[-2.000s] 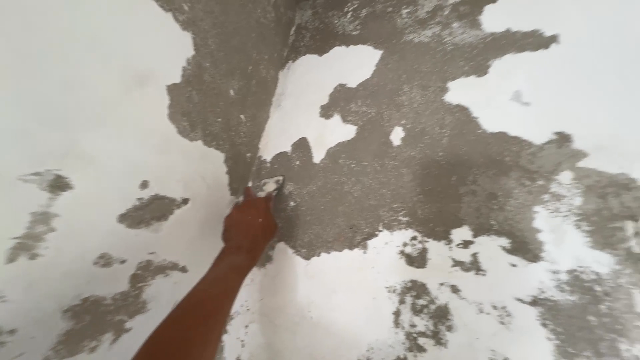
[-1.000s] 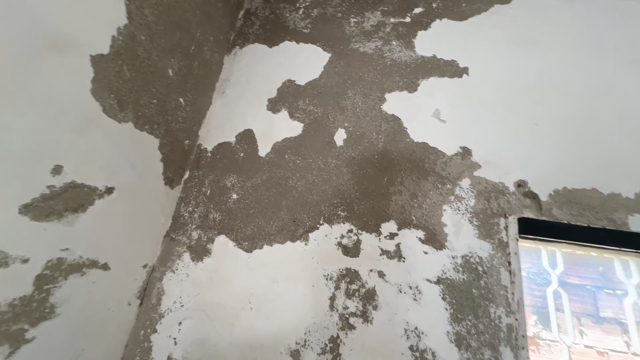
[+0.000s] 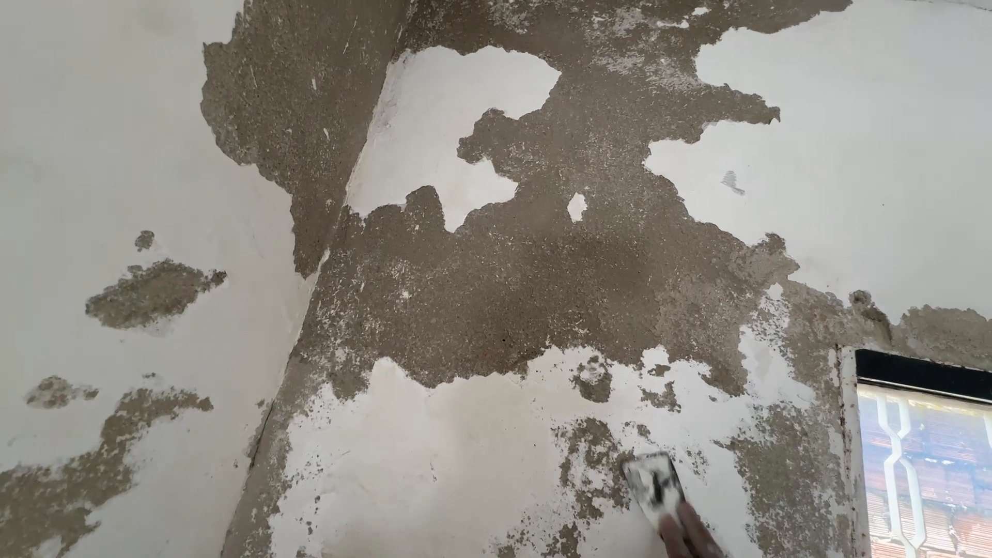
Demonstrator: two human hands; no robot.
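My right hand (image 3: 686, 533) shows only by its fingers at the bottom edge, right of the middle. It is closed on a flat metal putty knife (image 3: 657, 484), smeared with white and dark residue. The blade lies at the wall (image 3: 457, 457), beside a rough patch where grey-brown plaster (image 3: 593, 465) shows between areas of white coating. The rest of the hand is cut off by the frame. My left hand is out of view.
A wall corner (image 3: 310, 291) runs down at the left, with a patchy adjoining wall (image 3: 93, 155). At the lower right stands a window frame (image 3: 851, 449) with a white metal grille (image 3: 897, 465). A large bare plaster area (image 3: 542, 287) spans the middle.
A hand with the tool was near the corner two seconds ago and out of view one second ago; now fingers and tool show at the lower right. The view has shifted, bringing in the window.
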